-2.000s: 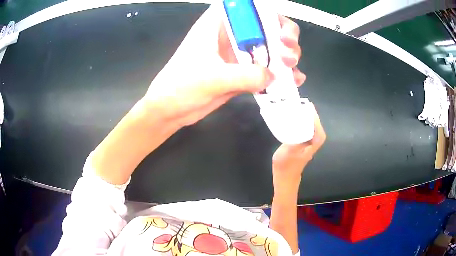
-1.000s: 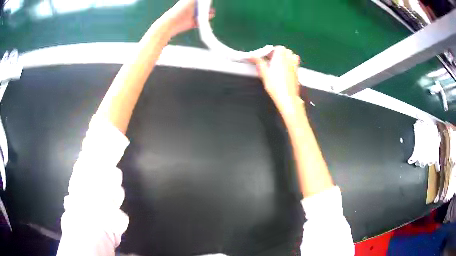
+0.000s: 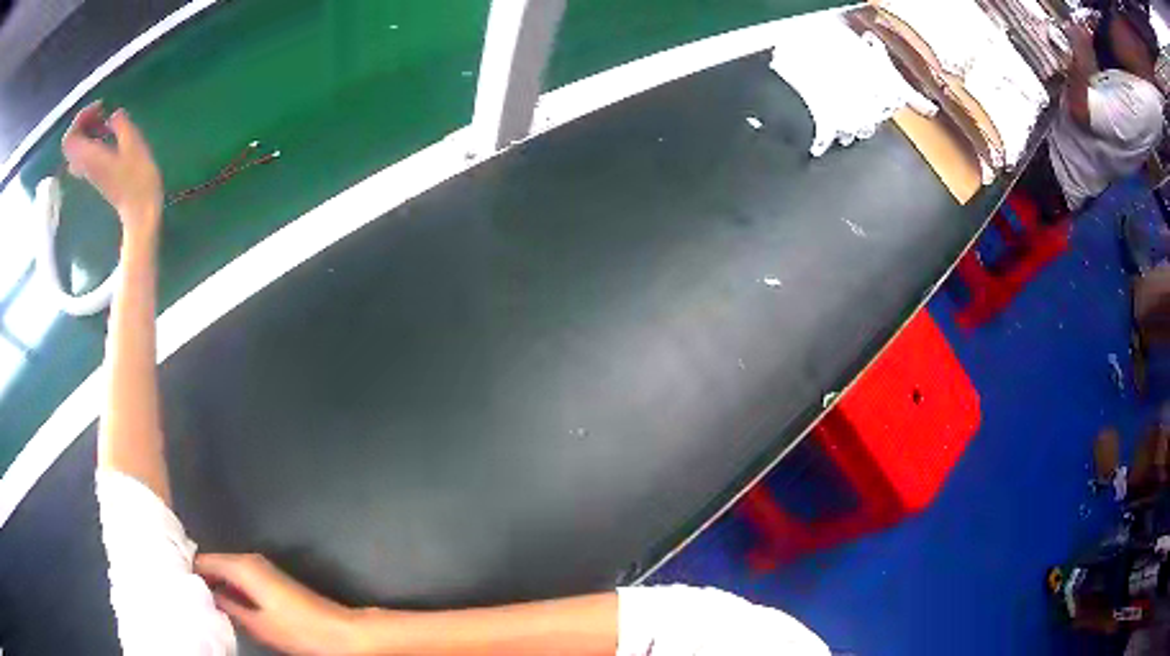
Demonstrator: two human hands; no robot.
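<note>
A white curved part-built unit (image 3: 62,272) lies on the green belt at the far left, partly hidden by my left forearm. Thin dark and red lead wires (image 3: 221,180) with pale tips lie on the belt just right of my left wrist. My left hand (image 3: 113,164) is over the belt above the unit, fingers apart and empty. My right hand (image 3: 282,613) is at the bottom left, its fingertips at my left sleeve. Whether they grip the cloth cannot be told.
A white rail (image 3: 321,244) separates the belt from the dark mat (image 3: 513,346), with a white post (image 3: 511,77) beyond. Stacked white parts (image 3: 840,83) and brown cardboard (image 3: 943,154) lie at the upper right. Red stools (image 3: 917,410) stand below the edge. A person (image 3: 1110,122) is at the far right.
The view has swung right. The curved unit held in both hands one second ago is on the belt, let go. My right hand has moved back to my left sleeve.
</note>
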